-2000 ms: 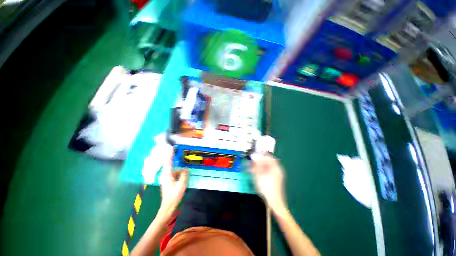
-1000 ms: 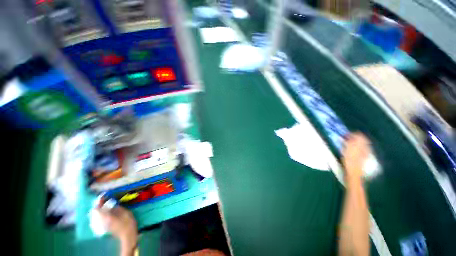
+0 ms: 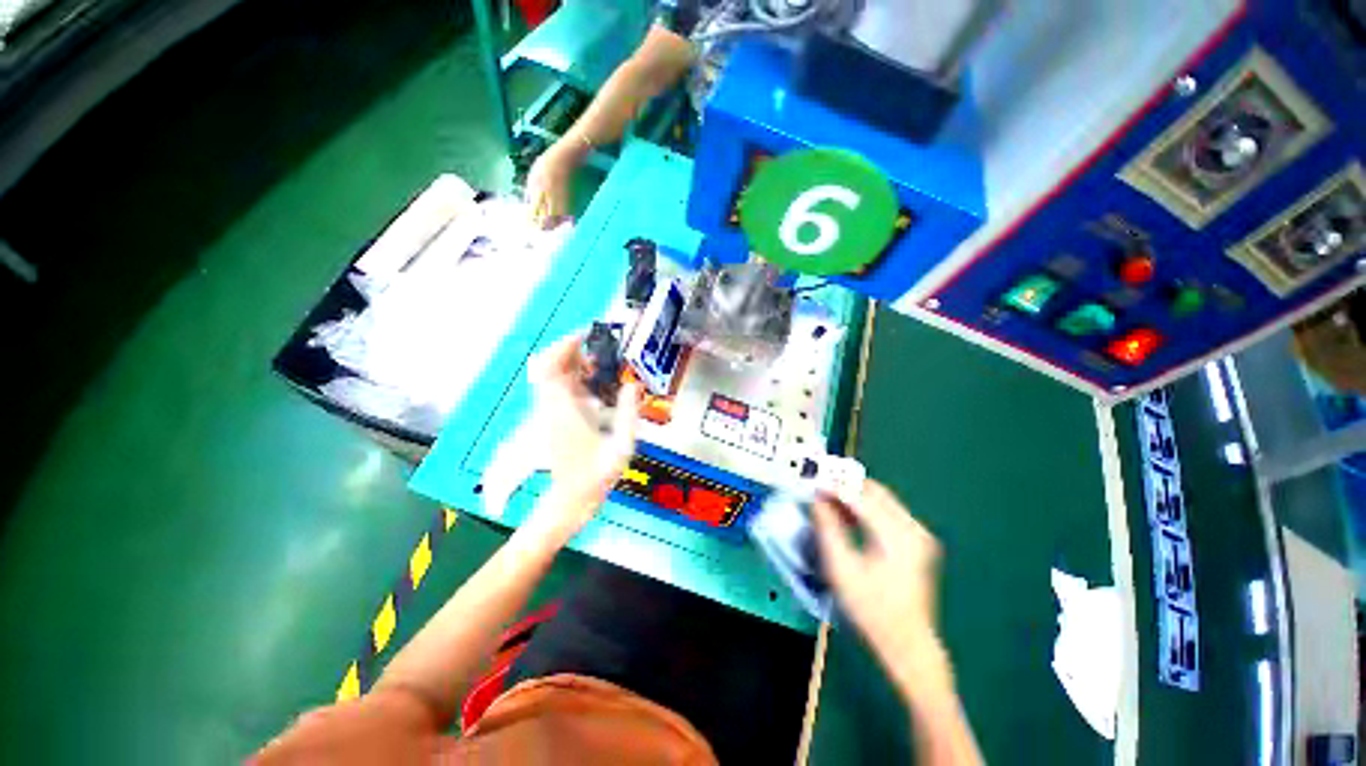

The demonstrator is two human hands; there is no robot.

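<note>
An upright, tilted panel part with a pale edge and dark window (image 3: 659, 338) sits in the orange-brown press fixture (image 3: 661, 401). My left hand (image 3: 581, 434) is at the fixture's left side, fingers by a black clamp; whether it grips anything is unclear. A crumpled white cloth (image 3: 514, 461) shows beside and under that hand. My right hand (image 3: 884, 566) holds a blurred pale panel part with a dark face (image 3: 788, 548) at the bench's front right corner. The metal press head (image 3: 742, 310) is just behind the seated panel. Start controls (image 3: 686, 498) lie between my hands.
The black bin (image 3: 322, 392) full of whitish film stands left of the turquoise bench (image 3: 477, 427). Another person's arm (image 3: 622, 102) reaches down beside it. The control box (image 3: 1109, 285) overhangs at right. A panel row (image 3: 1169, 554) and white sheet (image 3: 1085, 651) lie along the belt.
The view has swung back left to the press. My right hand has come from the panel row with a panel part. My left hand has moved up to the fixture. Another person's arm has appeared.
</note>
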